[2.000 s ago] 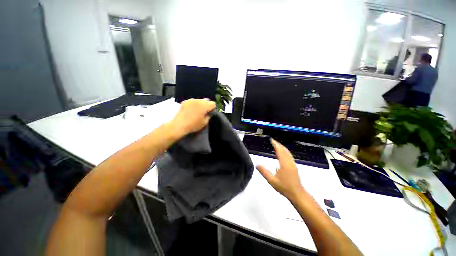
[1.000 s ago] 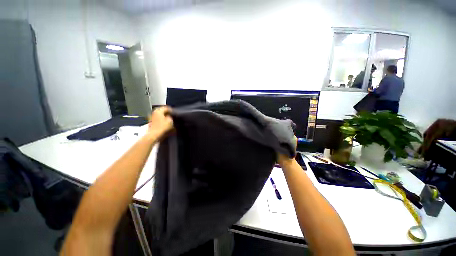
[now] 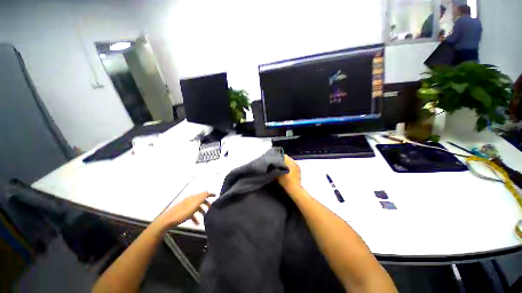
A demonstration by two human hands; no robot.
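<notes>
A dark grey garment (image 3: pixel 246 229) hangs bunched over the front edge of the white desk (image 3: pixel 435 229), its lower part cut off by the picture's bottom. My right hand (image 3: pixel 291 174) is shut on the upper part of the garment. My left hand (image 3: pixel 186 210) is just left of the garment, its fingers apart and holding nothing. Which part of the garment is held, I cannot tell.
A monitor (image 3: pixel 320 88) and keyboard (image 3: pixel 326 147) stand behind the garment. A pen (image 3: pixel 335 189), two small swatches (image 3: pixel 384 199), a black mouse pad (image 3: pixel 420 157), a yellow tape measure (image 3: pixel 498 171) and a potted plant (image 3: pixel 466 94) are right. A calculator (image 3: pixel 209 152) is left.
The garment was held up and spread between both hands; now it is lower and bunched. My left hand has let go. My right hand has moved left, still holding it.
</notes>
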